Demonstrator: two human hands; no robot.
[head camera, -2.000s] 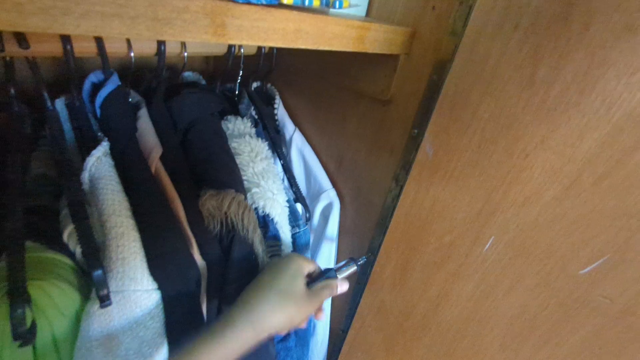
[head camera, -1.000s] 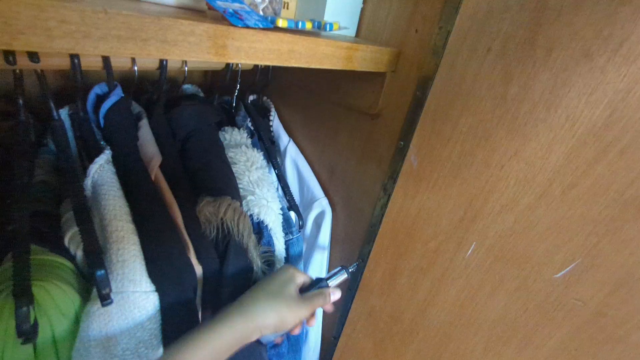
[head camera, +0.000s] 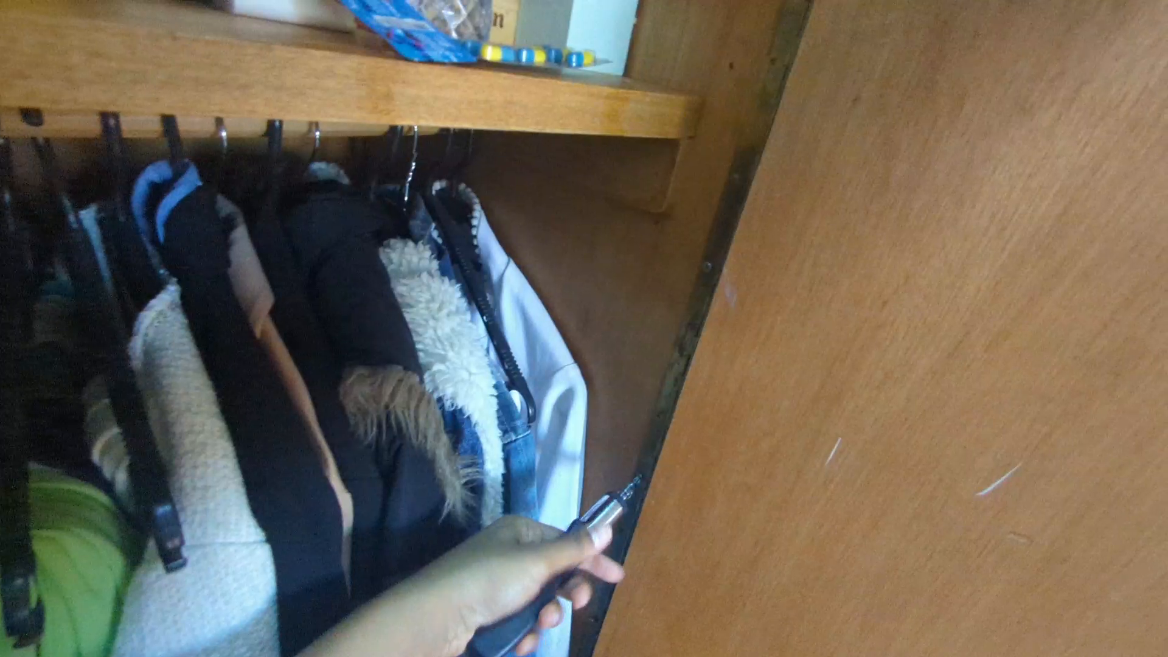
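My left hand (head camera: 506, 579) reaches in from the bottom, its fingers wrapped around the dark handle of a screwdriver (head camera: 602, 513) with a bright metal collar. The tool points up and to the right. Its thin tip meets or nearly meets the long dark metal hinge strip (head camera: 698, 315) between the cabinet's side and the wooden door (head camera: 894, 301); contact is hard to tell. Whether a screw sits at the tip is unclear. Just left of the hand hang a dark coat with a fur trim (head camera: 401, 411) and a pale blue garment (head camera: 557, 392). My right hand is out of view.
Several garments on hangers fill the left, among them a cream knit one (head camera: 196, 438) and a green one (head camera: 73, 557). Above them runs a wooden shelf (head camera: 365, 87) with a blue packet (head camera: 411, 32), boxes and a blister strip of capsules (head camera: 534, 57). The door fills the right.
The left hand keeps its hold on the screwdriver near the hinge strip. The view has tilted up somewhat, showing more of the shelf's contents.
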